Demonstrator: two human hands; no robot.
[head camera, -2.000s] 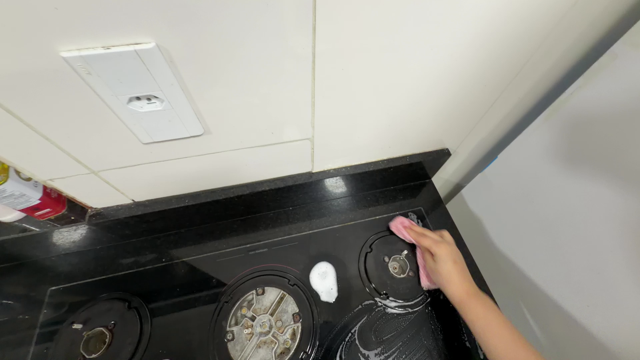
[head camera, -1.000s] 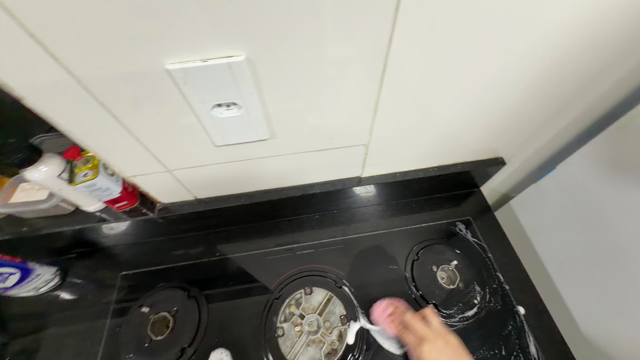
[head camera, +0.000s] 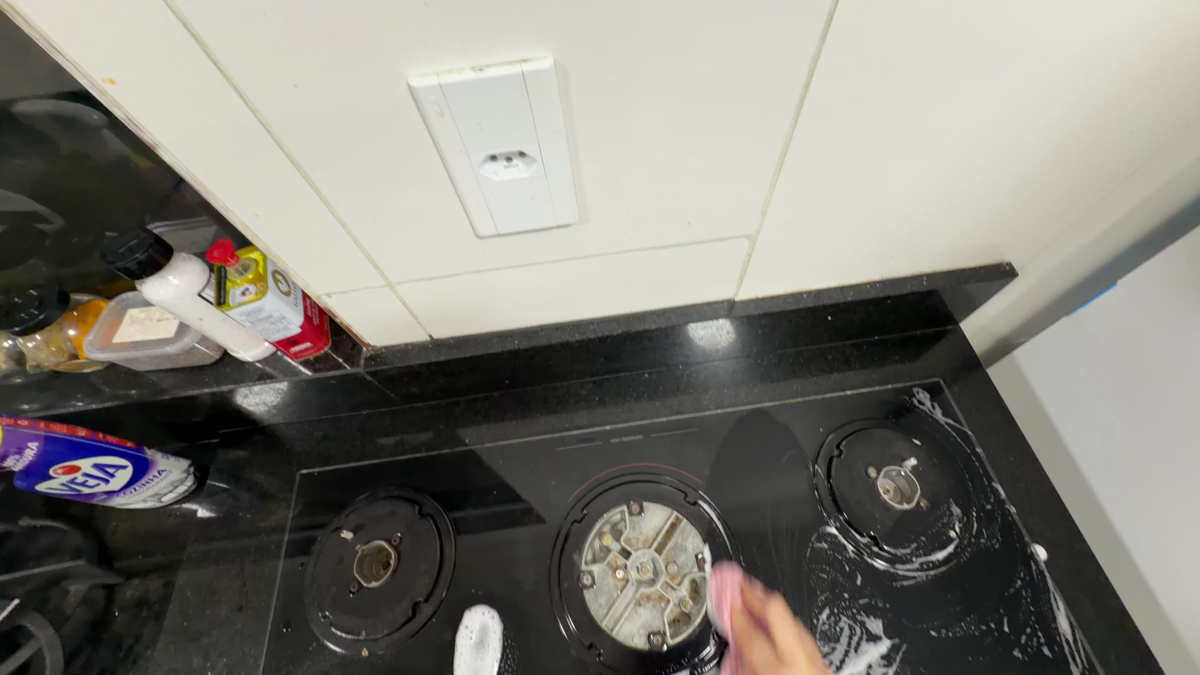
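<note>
My right hand (head camera: 773, 633) grips a pink cloth (head camera: 727, 600), which touches the right rim of the large central burner base (head camera: 645, 574) on a black glass cooktop (head camera: 525, 502). Motion blurs hand and cloth. White foam (head camera: 479, 640) lies between the central burner base and the left burner base (head camera: 377, 561). Smeared suds (head camera: 858, 642) spread below and around the right burner base (head camera: 898, 487). The burners are bare, without caps or grates. My left hand is not in view.
A Veja cleaner bottle (head camera: 98, 464) lies at the left, above dark pan supports (head camera: 37, 637). On a ledge stand a white bottle (head camera: 202, 300), a red and yellow can (head camera: 272, 305), a plastic tub (head camera: 150, 333) and a jar (head camera: 47, 328). A wall socket (head camera: 506, 155) is behind.
The cloth in my right hand has moved left, from the right burner base to the central one. Foam that lay between those two bases is now smeared. The view has shifted left.
</note>
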